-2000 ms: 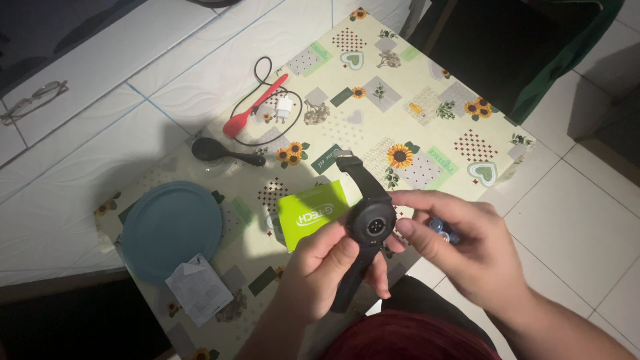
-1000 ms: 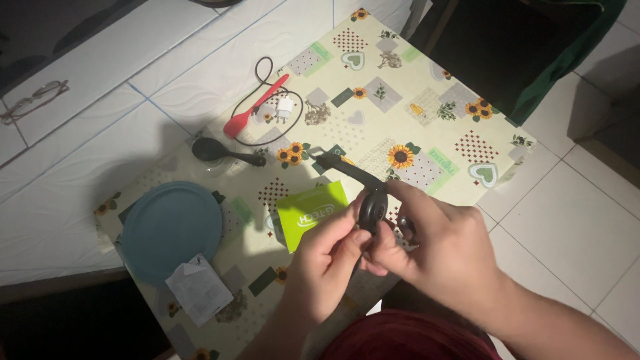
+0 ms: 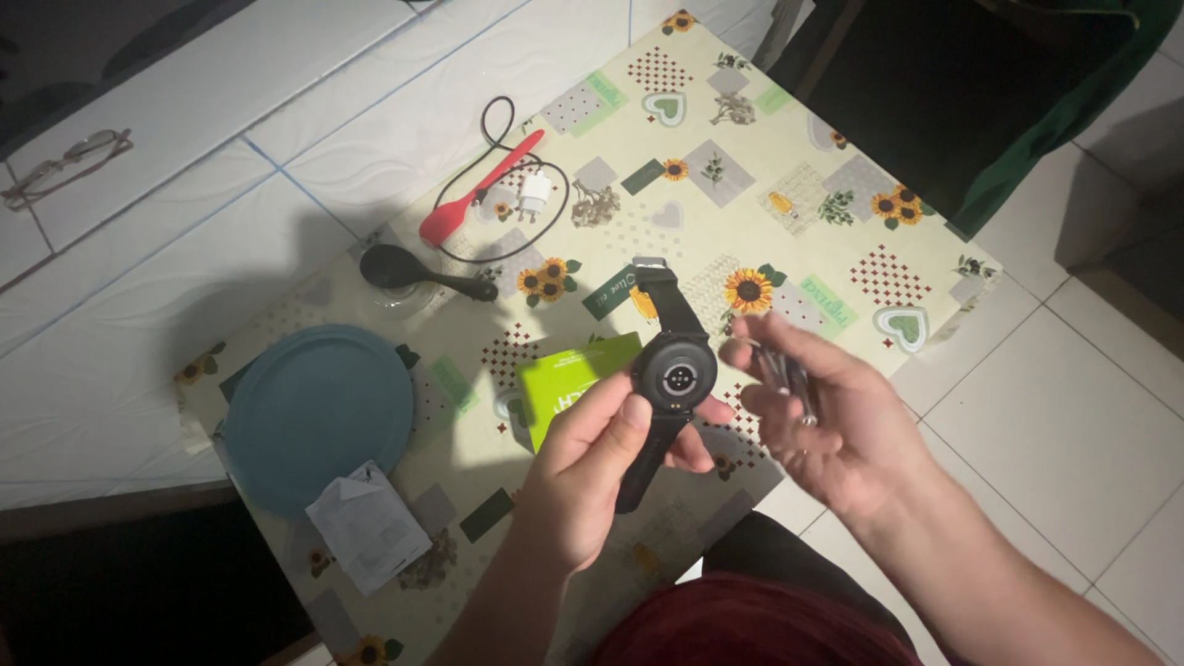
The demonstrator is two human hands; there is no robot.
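My left hand [image 3: 601,453] grips a black smartwatch [image 3: 680,377] by its round case, sensor side facing up, with the buckle end of the strap pointing away from me. To its right, my right hand [image 3: 823,407] is apart from the watch and holds a small, shiny dark item [image 3: 786,379] in its fingers, too blurred to name. A bright green box [image 3: 564,379] with printing lies on the table just behind my left hand, partly covered by it.
A blue round plate or lid [image 3: 319,416] and a folded paper [image 3: 370,527] lie left on the patterned tablecloth [image 3: 703,240]. Farther back are a black spoon [image 3: 398,268], a red silicone spoon [image 3: 449,220], a white charger plug [image 3: 534,194] and black cable. Eyeglasses [image 3: 69,166] rest on a ledge.
My right hand has come off the watch and moved to the right. The watch, edge-on a second ago, now shows its back again in my left hand.
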